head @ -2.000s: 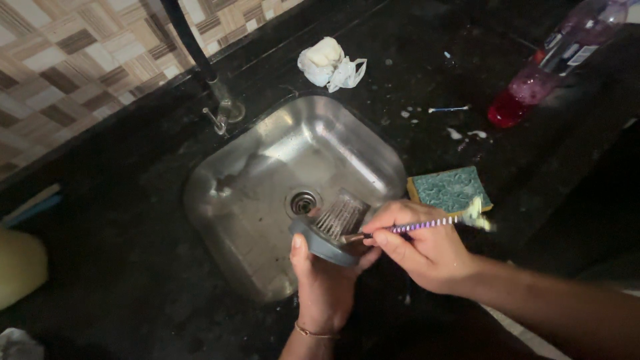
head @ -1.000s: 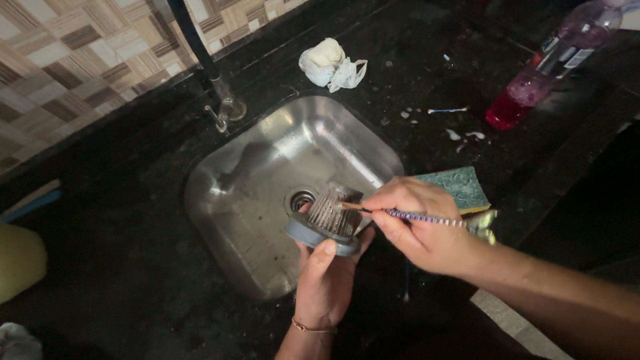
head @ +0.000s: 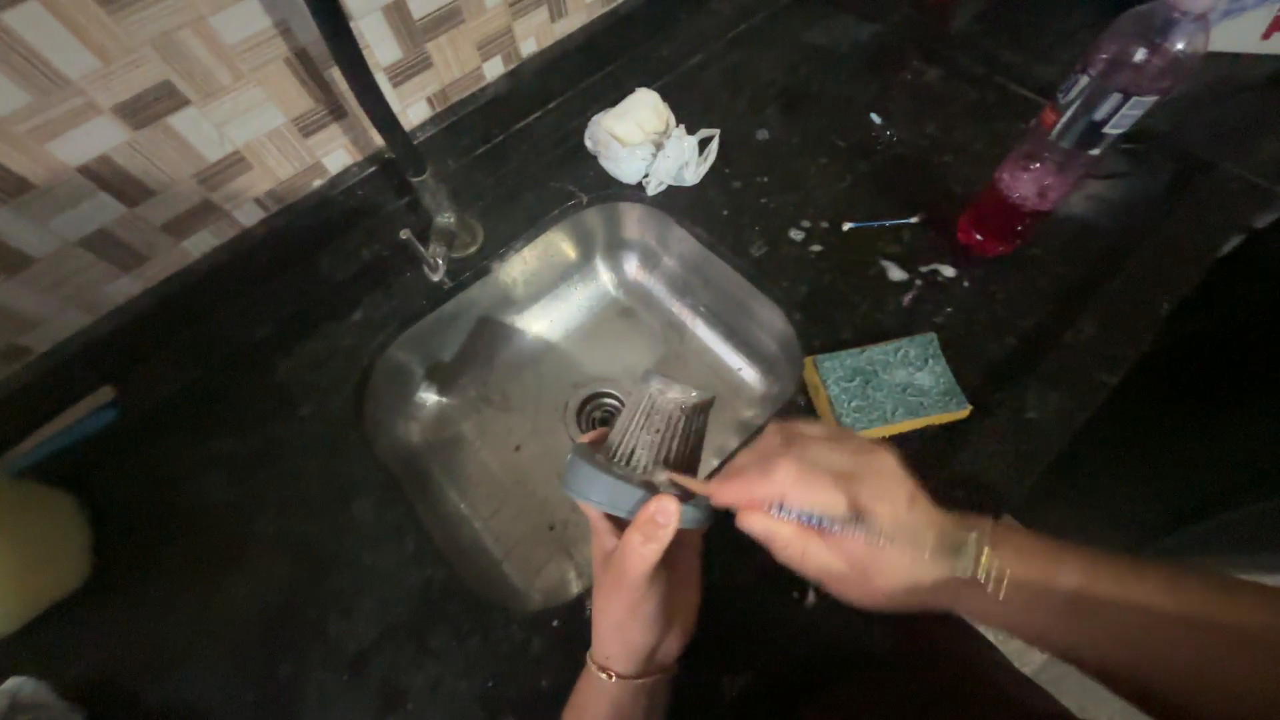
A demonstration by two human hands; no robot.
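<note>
Over the near side of a stainless steel sink (head: 480, 500), my left hand (head: 645, 590) grips the grey rim of a round part with a pleated filter (head: 660, 430), its pleats facing up and wet. From the right, my right hand (head: 840, 510) pinches a thin patterned stick (head: 690, 485), blurred by motion, whose brown pointed end touches the base of the pleats. Whether that end is bristle or wood cannot be told. Behind the filter the sink drain (head: 600, 410) partly shows.
A green and yellow sponge (head: 890, 385) lies right of the sink. Beyond are a cotton swab (head: 880, 222), foam spots, a bottle with red liquid (head: 1040, 170) and a white bar in a plastic bag (head: 640, 135). A faucet (head: 440, 230) stands at the back left.
The stick's tip has moved from the upper pleats to their base near the rim. Two seconds ago it was also low by the rim. My left hand keeps its hold.
</note>
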